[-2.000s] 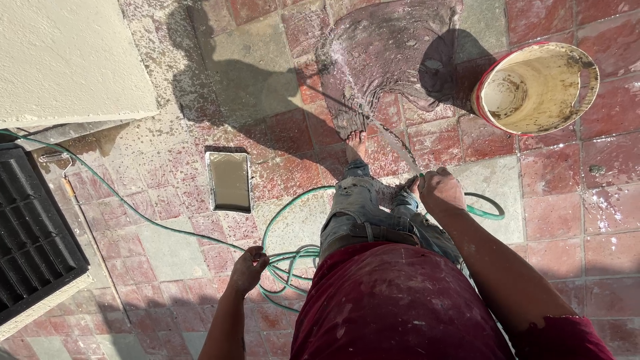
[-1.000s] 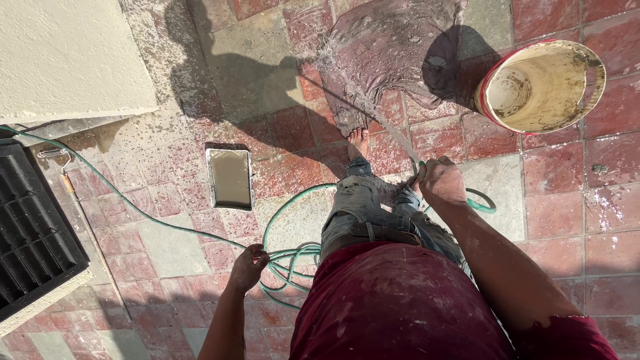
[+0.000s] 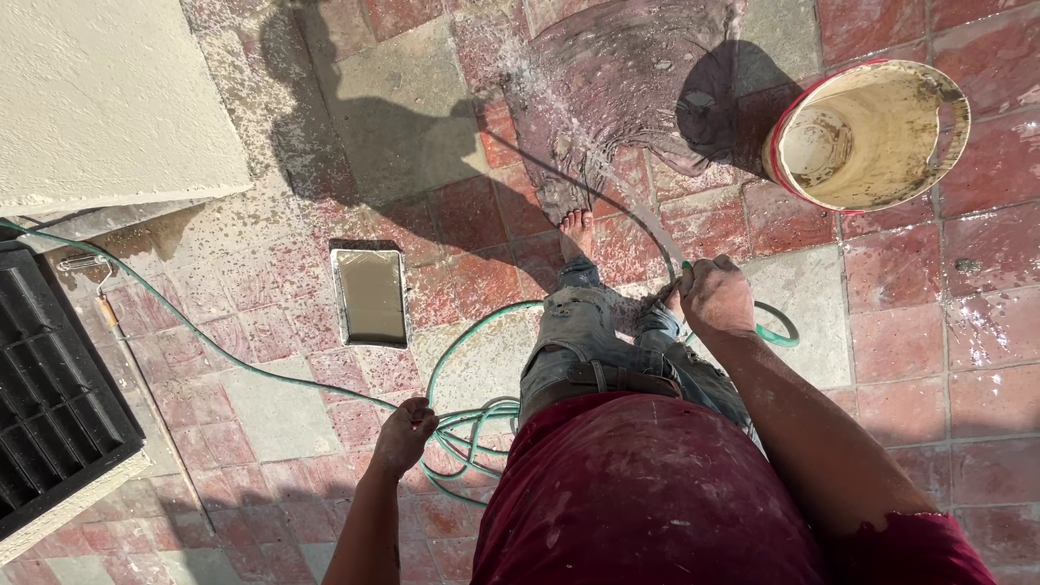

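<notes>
My right hand (image 3: 718, 297) is closed around the end of a green garden hose (image 3: 777, 325), and water sprays from it up and to the left. The spray lands on and beside a wet, dirty cloth (image 3: 626, 73) spread on the tiles. One bare foot touches the cloth's lower edge. My left hand (image 3: 406, 435) holds the same hose between thumb and fingers, left of my body, with loose coils just to its right. A rectangular tray (image 3: 370, 297) of murky liquid lies above and left of that hand.
A dirty cream bucket (image 3: 886, 138) with a red rim stands at upper right. At left are a paint roller (image 3: 104, 301) on a long pole, a black louvred grille (image 3: 57, 390) and a pale block (image 3: 106, 97). The red floor tiles (image 3: 898, 341) are wet in places.
The water stream has spread into a wider spray on and beside the cloth. Both hands keep their hold on the hose and have hardly moved.
</notes>
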